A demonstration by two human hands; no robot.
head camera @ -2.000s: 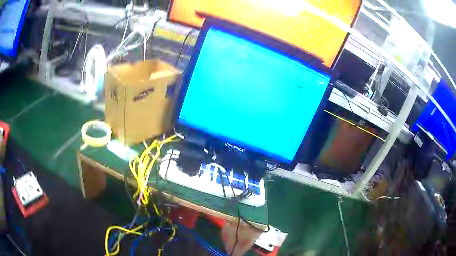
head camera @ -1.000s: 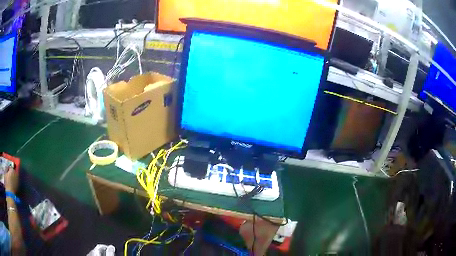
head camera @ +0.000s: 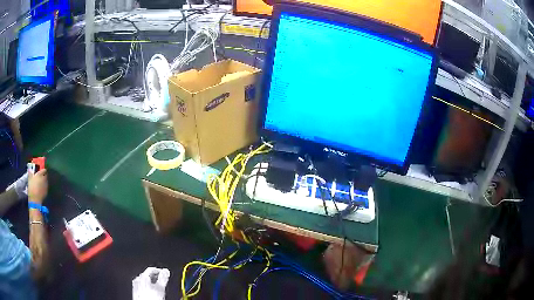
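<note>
My left hand [head camera: 150, 283], in a white glove, shows at the bottom edge, left of the cables. It is cut off by the edge, and its fingers and anything in them cannot be made out. My right hand is not in view. Yellow network cables [head camera: 222, 190] hang in a bundle over the front of the wooden stand [head camera: 281, 224]. Blue cables [head camera: 301, 271] run on the dark mat below it. A white metal-cased unit [head camera: 85, 227] lies on a red pad [head camera: 88, 252] left of my hand. The monitor [head camera: 348, 91] shows a cyan-blue screen.
A white power strip [head camera: 263, 188] with black adapters lies under the monitor. A tape roll [head camera: 165, 155] and open brown carton [head camera: 219, 117] stand left of it. At the far left, another person's bare arm [head camera: 38, 234] with a blue wrist band holds a red object [head camera: 38, 163].
The view has swung left, so the stand and monitor sit further right. My gloved hand shows more than a second ago. The other person's hand has moved off the pad and is raised with a red object.
</note>
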